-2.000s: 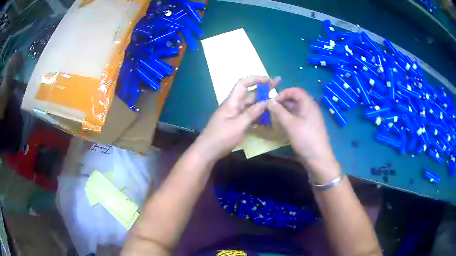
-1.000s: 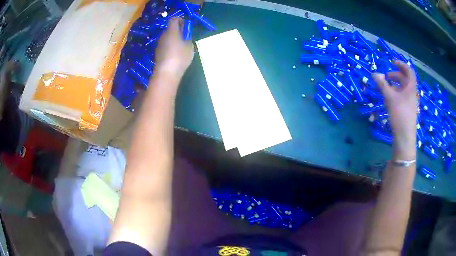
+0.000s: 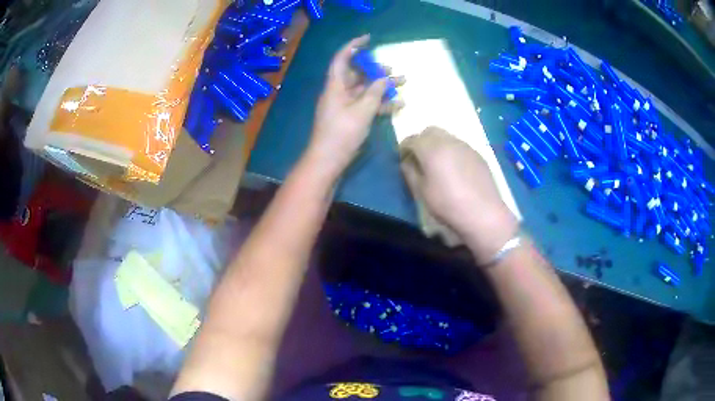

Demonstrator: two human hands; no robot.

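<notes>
My left hand (image 3: 353, 102) holds a blue cylinder (image 3: 374, 70) between thumb and fingers, above the upper left edge of the pale label sheet (image 3: 423, 70). The cylinder is tilted and partly covered by my fingers. My right hand (image 3: 443, 172) is over the lower part of the sheet with its fingers curled down; its fingertips are hidden, so I cannot tell whether it holds a small sticker. The sheet lies on the green bench and reaches from the upper middle to the bench's front edge.
A brown carton (image 3: 110, 70) with orange tape stands at left, blue cylinders (image 3: 243, 70) spilling from its side. A loose pile of blue cylinders (image 3: 611, 141) lies at right. More cylinders (image 3: 400, 317) are below the bench edge. Pale strips (image 3: 157, 298) lie on white plastic at lower left.
My left hand has come back from the carton's cylinders with one cylinder held. My right hand has moved from the right pile onto the sheet. The sheet has shifted right.
</notes>
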